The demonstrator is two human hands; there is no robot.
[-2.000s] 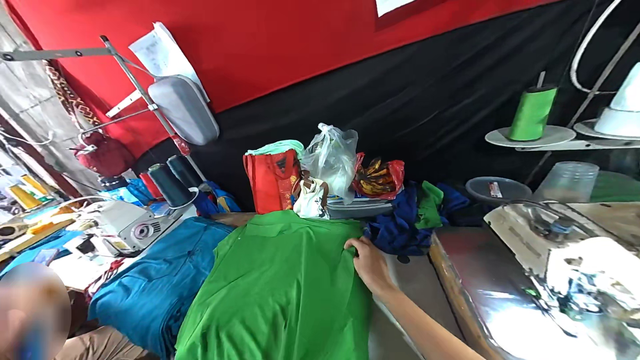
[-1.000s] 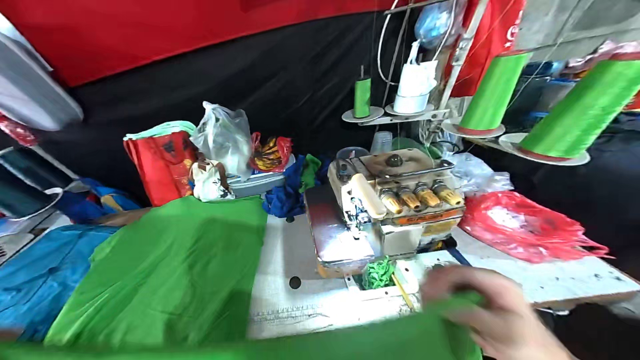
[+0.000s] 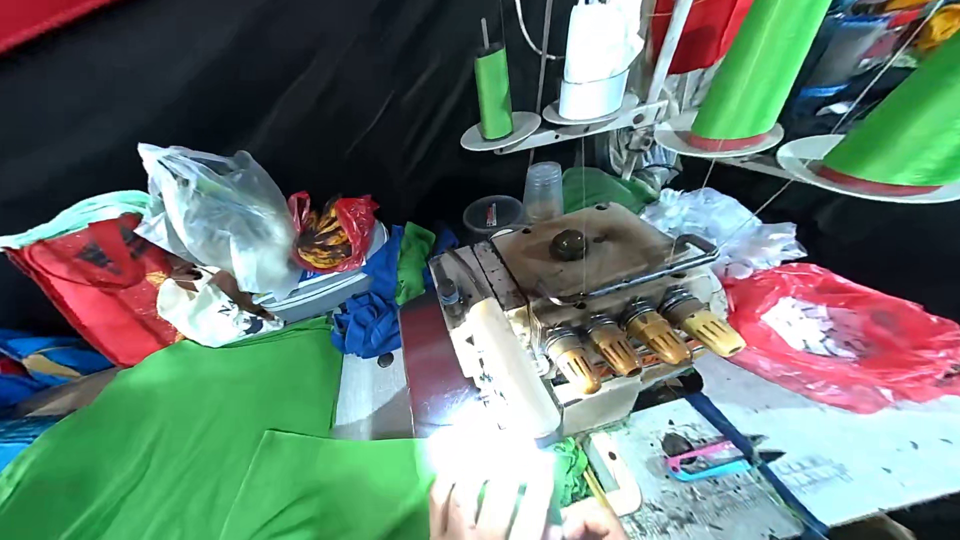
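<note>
A green fabric piece reaches from the stack of green cloth to the needle area of an overlock sewing machine. At the bottom centre, my left hand lies at the right end of this piece, its fingers pointing toward the machine and washed out by the bright lamp. Close beside it on the right is my right hand, only partly in view. Glare and the frame edge hide what the fingertips grip. Crumpled green scraps sit just beyond the hands, next to the machine's pale plate.
Pink and blue thread snips lie right of the hands. Behind them is a red plastic bag. Green thread cones stand above the machine. Blue cloth, a clear plastic bag and a red bag are at the back left.
The view has swung right and closer to the machine. My right hand, holding green cloth right of the machine's front a second ago, is now beside my left hand near the needle area.
</note>
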